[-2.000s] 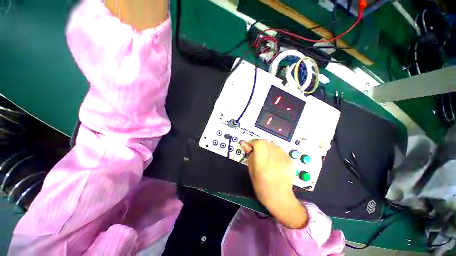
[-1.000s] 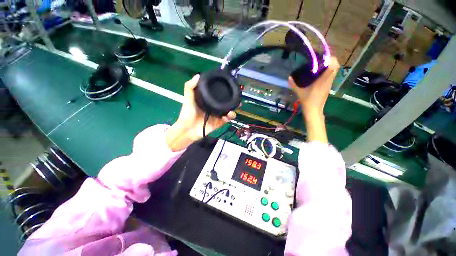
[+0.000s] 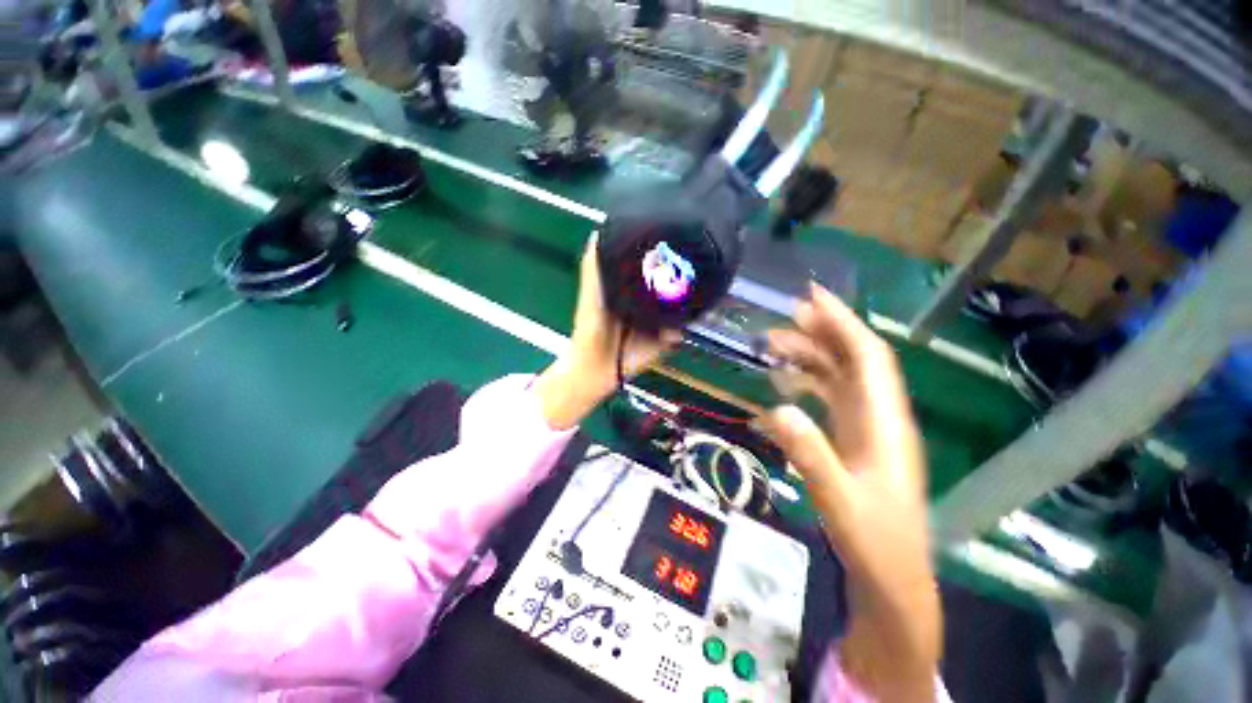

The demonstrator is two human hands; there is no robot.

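My left hand (image 3: 593, 343) holds a black headphone (image 3: 670, 261) by one ear cup, raised above the tester. The cup's outer face shows a lit pinkish-white emblem, and the band glows pale blue. My right hand (image 3: 858, 440) is open with fingers spread, apart from the headphone and slightly blurred. The white headphone tester (image 3: 645, 549) lies below with red digits lit and green buttons at its right end. Black plugs sit in its sockets. A thin black cord hangs from the held ear cup.
Other headphones (image 3: 282, 247) lie on the green line at the left. Coiled test leads (image 3: 725, 474) lie behind the tester, on the black mat (image 3: 467, 618). Silvery headphone bands (image 3: 103, 488) are at the lower left. A grey post (image 3: 1057, 392) slants at the right, with brown cartons (image 3: 879, 137) behind.
The headphone has turned so its lit outer cup faces me. My right hand has let go of it and moved down. The glow went from pink to pale blue and the digits changed.
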